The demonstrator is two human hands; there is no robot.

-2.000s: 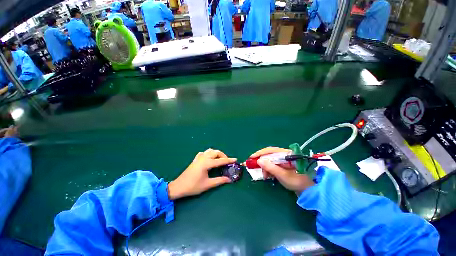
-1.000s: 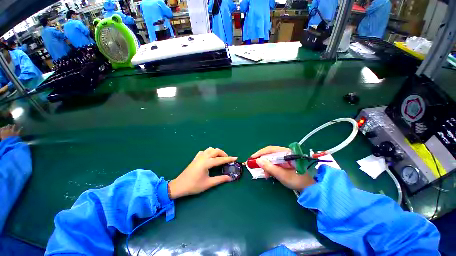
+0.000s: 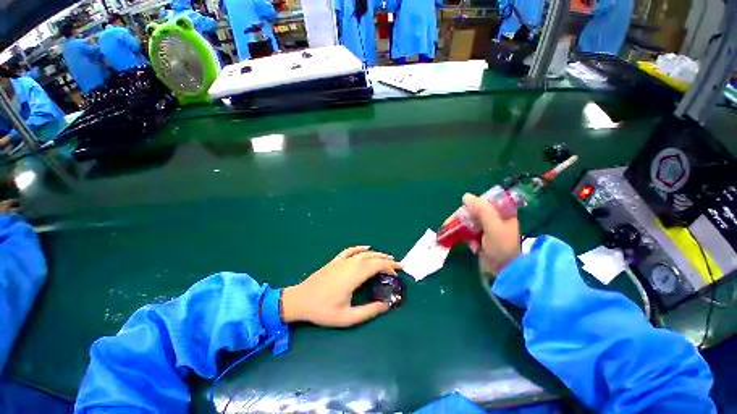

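Observation:
My left hand (image 3: 343, 289) rests on the bench, thumb and fingers around a small black unit (image 3: 388, 290). My right hand (image 3: 494, 230) holds the glue syringe (image 3: 487, 217) above the bench, right of the unit. The syringe's red front end points down and left, close over a white piece of wiping paper (image 3: 426, 255); whether the tip touches the paper cannot be told. The green adapter at the rear points up and right, slightly blurred.
The grey glue controller (image 3: 602, 192) with a lit red switch stands at right, a black box (image 3: 675, 170) on it. Another paper (image 3: 604, 264) lies beside it. A dark unit (image 3: 558, 152) lies farther back. Another person's blue sleeve (image 3: 18, 271) is at left.
My right hand has lifted and moved right with the syringe, away from the unit, turning its rear end upward. My left hand and the unit have shifted slightly toward me; the paper is more exposed.

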